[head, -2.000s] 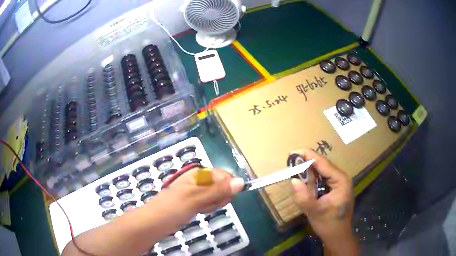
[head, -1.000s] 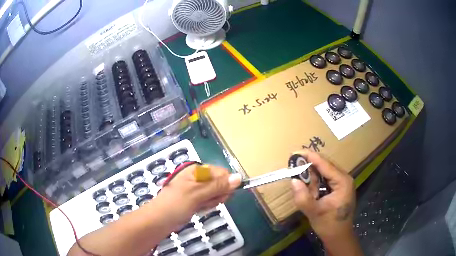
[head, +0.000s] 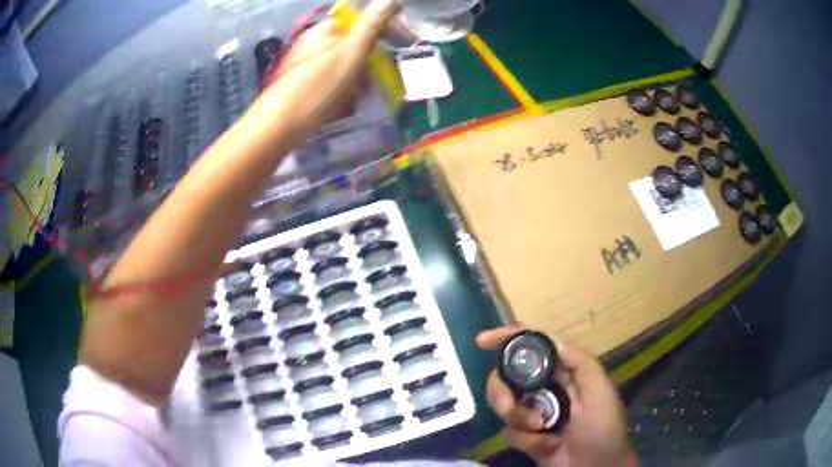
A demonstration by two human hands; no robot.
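My right hand [head: 570, 401], at the bottom right, holds two black-rimmed round lens units: one [head: 527, 361] shows its ringed face, the other [head: 550, 410] sits just below it. My left hand [head: 342, 55], blurred at the top, is raised over the organizer and closed on a yellow tool [head: 385, 73]; the tool's tip is too blurred to tell. A red band is at that wrist. The white blister tray [head: 456, 388] lies below the left arm, with rows of black-rimmed parts on edge. Black lens units [head: 669, 181] lie in rows on the cardboard box [head: 547, 219].
The clear organizer [head: 182, 100] with rows of parts stands at the left, partly behind my left arm. A white device [head: 424, 73] lies by the cut-off fan base [head: 442, 18]. Yellow slips [head: 36, 196] lie far left. A red cord crosses my left forearm.
My left hand has moved up and away from my right hand, taking the tool off the held unit. My right hand is slightly lower, with the ringed face turned up. The view has shifted.
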